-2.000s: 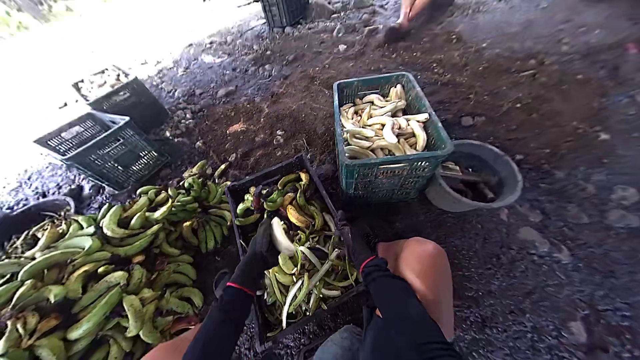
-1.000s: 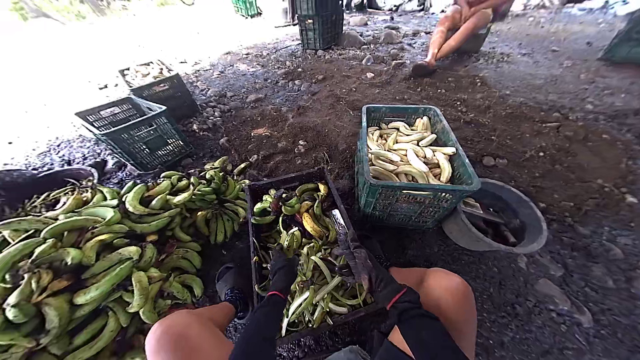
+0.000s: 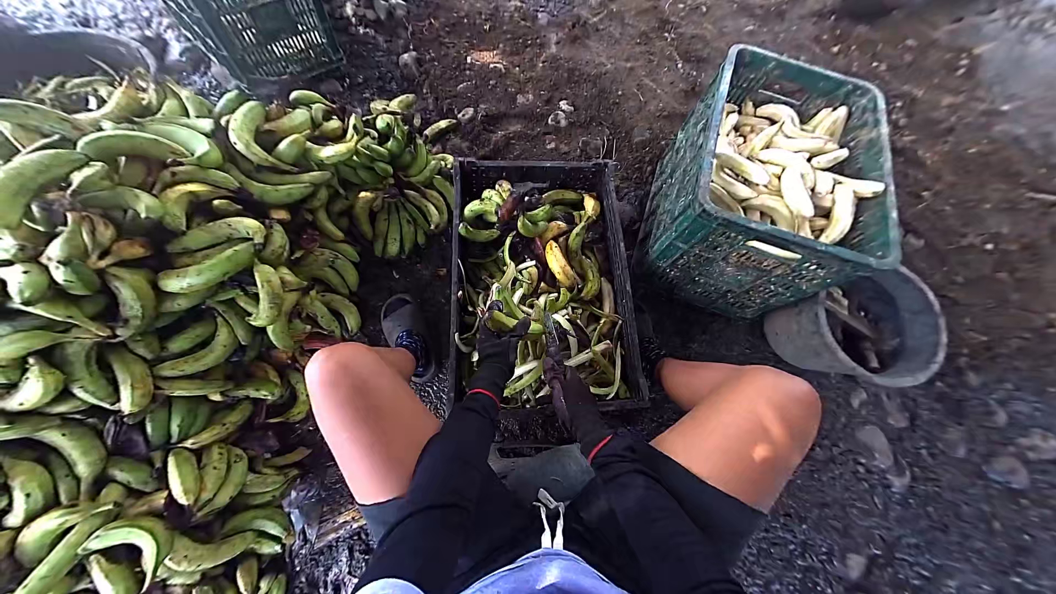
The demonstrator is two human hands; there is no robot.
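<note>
Between my legs stands a black plastic crate (image 3: 459,272) with green and yellow plantains and long strips of peel. My left hand (image 3: 495,342), in a dark glove, is closed around a green plantain (image 3: 513,322) over the crate. My right hand (image 3: 563,381), also gloved, holds a small knife (image 3: 551,327) with its blade pointing up beside that plantain. Peels partly hide the fingertips. To the right, a green plastic crate (image 3: 701,239) holds many peeled plantains (image 3: 796,186).
A large heap of green plantains (image 3: 198,272) covers the ground on my left. Behind it are another green crate (image 3: 264,41) and a dark tub (image 3: 74,54). A grey bucket (image 3: 916,330) with dark pieces inside stands against the right crate. Stones lie in the dirt.
The pale peeled plantain at my left hand two seconds ago is gone from it; a green one is there now. The view has tilted downward.
</note>
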